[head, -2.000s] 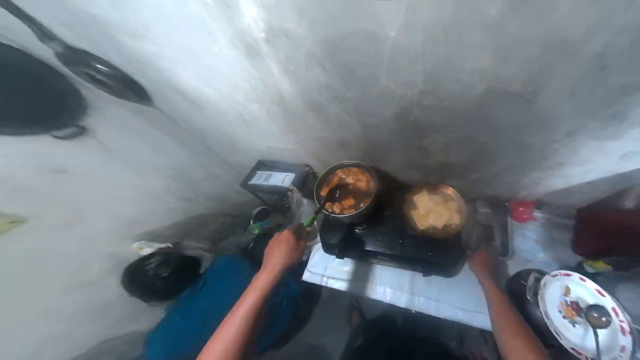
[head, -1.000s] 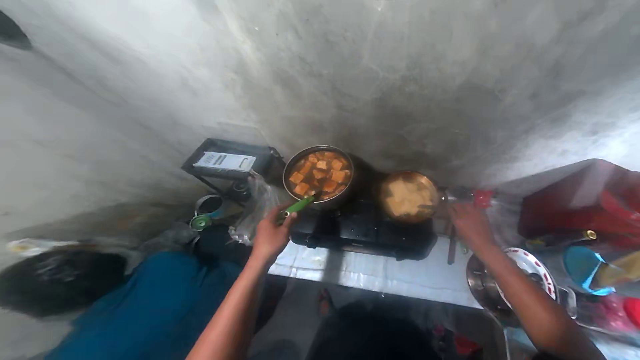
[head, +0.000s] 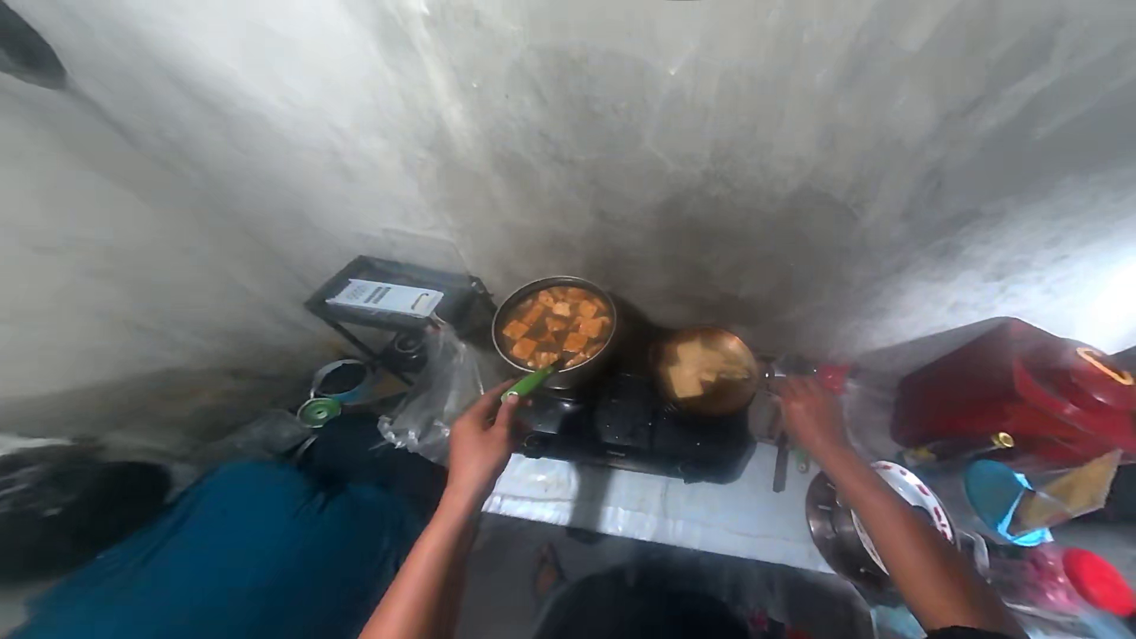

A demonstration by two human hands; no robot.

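Note:
My left hand (head: 479,439) grips the green handle of a cooking utensil (head: 530,382), whose far end lies in a round metal pot (head: 499,342). Orange-brown cubes (head: 575,341), probably tofu, sit in liquid there. To the right, pale pieces (head: 697,368) lie in a frying pan (head: 753,390). My right hand (head: 809,410) is at the pan's handle side, its fingers blurred; whether they close on the handle is unclear. Both vessels stand on a black two-burner gas stove (head: 626,435).
A person in a blue garment (head: 257,550) is at the lower left. A plastic bag (head: 435,390) hangs beside a black stand (head: 324,306). On the right are a knife (head: 780,466), a rimmed plate (head: 896,479), a red container (head: 967,390) and a red-lidded jar (head: 1099,581). A concrete wall rises behind.
Since two seconds ago, my left hand and the green-handled utensil have shifted toward the pot's near rim, and the utensil's dark end has sunk among the cubes. The view has swung to the right.

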